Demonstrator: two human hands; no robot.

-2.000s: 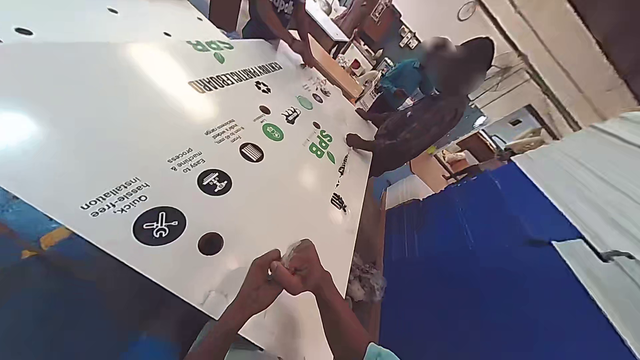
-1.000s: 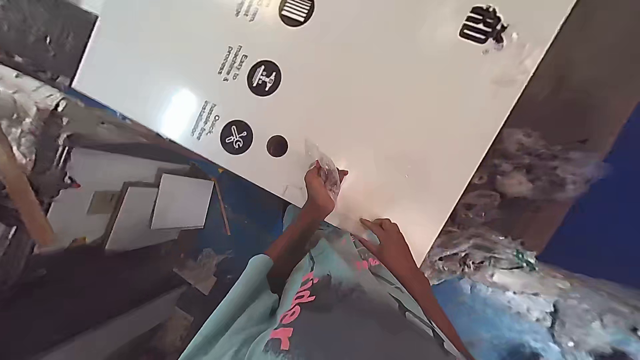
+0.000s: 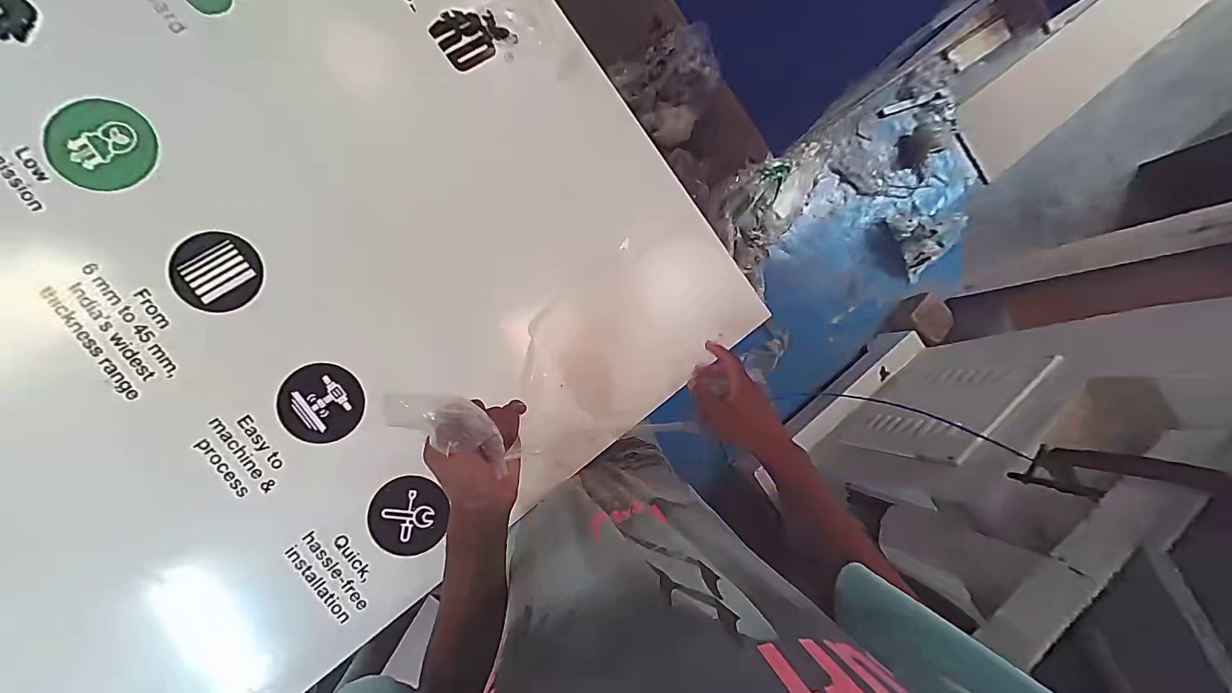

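A large white board sheet (image 3: 433, 241) with printed round icons and text lies in front of me, one corner pointing to the right. My left hand (image 3: 476, 452) is closed around a crumpled wad of clear plastic film (image 3: 452, 428), over the board near its near edge. At the near edge, close to the corner, my right hand (image 3: 736, 395) has its fingers curled at some clear film. A thin strand of this film seems to stretch between the two hands. Whether the right fingers grip the film firmly is hard to tell.
Heaps of crumpled plastic film (image 3: 799, 192) lie beyond the board's right edge, near a blue surface (image 3: 828, 289). A white vented metal panel (image 3: 943, 409) stands at the right, with a thin dark cable across it. Wooden beams run behind.
My hands, clasped together two seconds ago, are now wide apart, the right one near the board's corner. The view has swung strongly; the people seen at first are out of view.
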